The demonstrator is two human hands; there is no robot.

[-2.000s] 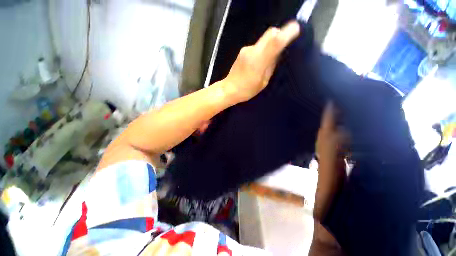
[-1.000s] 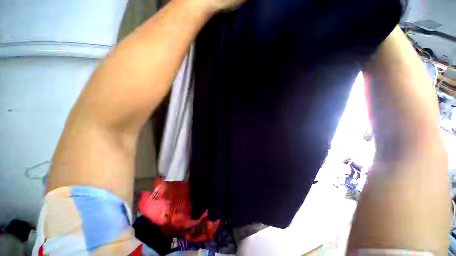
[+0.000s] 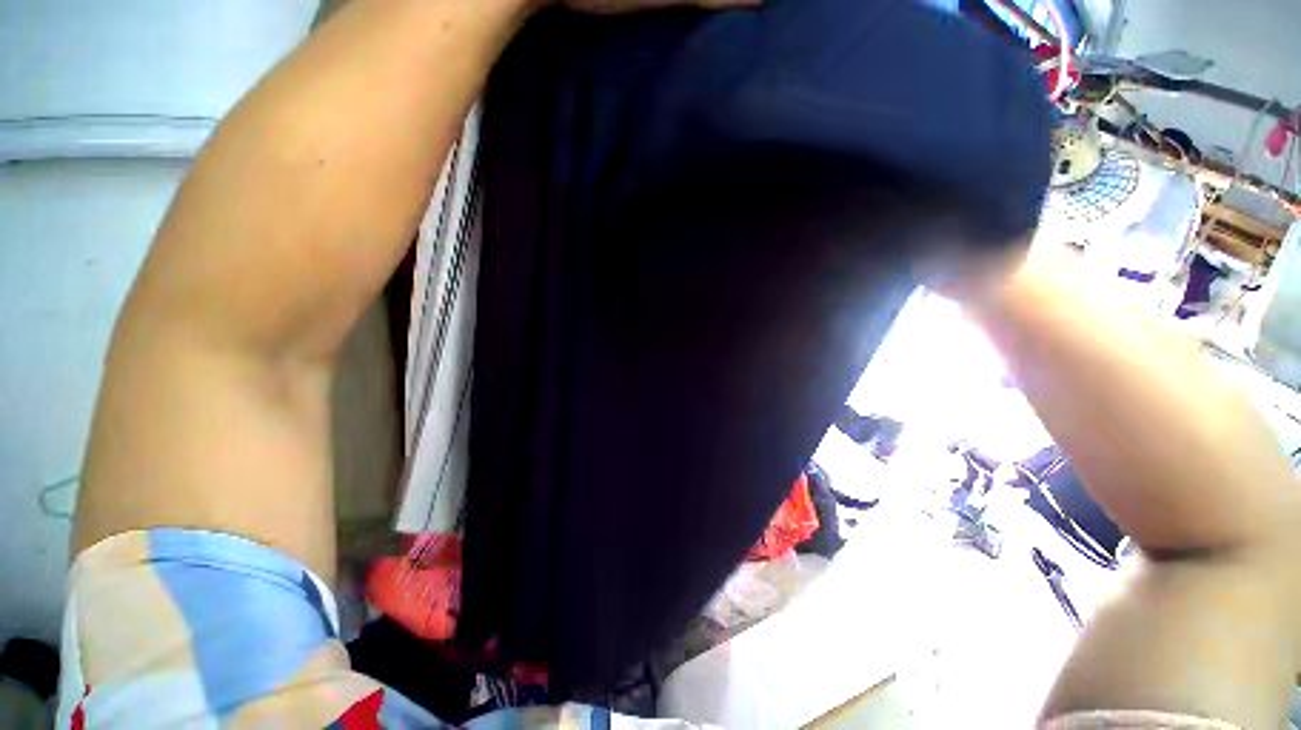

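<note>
A dark garment (image 3: 671, 328), black to navy, possibly trousers, hangs lengthwise in front of me and fills the middle of the view. My left hand (image 3: 664, 4) is at the top edge of the picture, mostly cut off, at the garment's upper edge; its fingers are largely out of sight. My right hand (image 3: 970, 264) is blurred at the garment's right side, its fingers hidden by the dark cloth. The garment's lower end hangs near the bottom of the view.
White striped cloth (image 3: 442, 342) hangs behind on the left. Red cloth or bags (image 3: 417, 588) lie below. A bright white table (image 3: 913, 571) with dark cords and small items is at right. A fan-like round grille (image 3: 1099, 193) and cluttered racks stand at upper right.
The garment was bunched low over the table, then was raised and hung down. In the last second my right hand has moved down and inward, and the garment has shifted slightly left.
</note>
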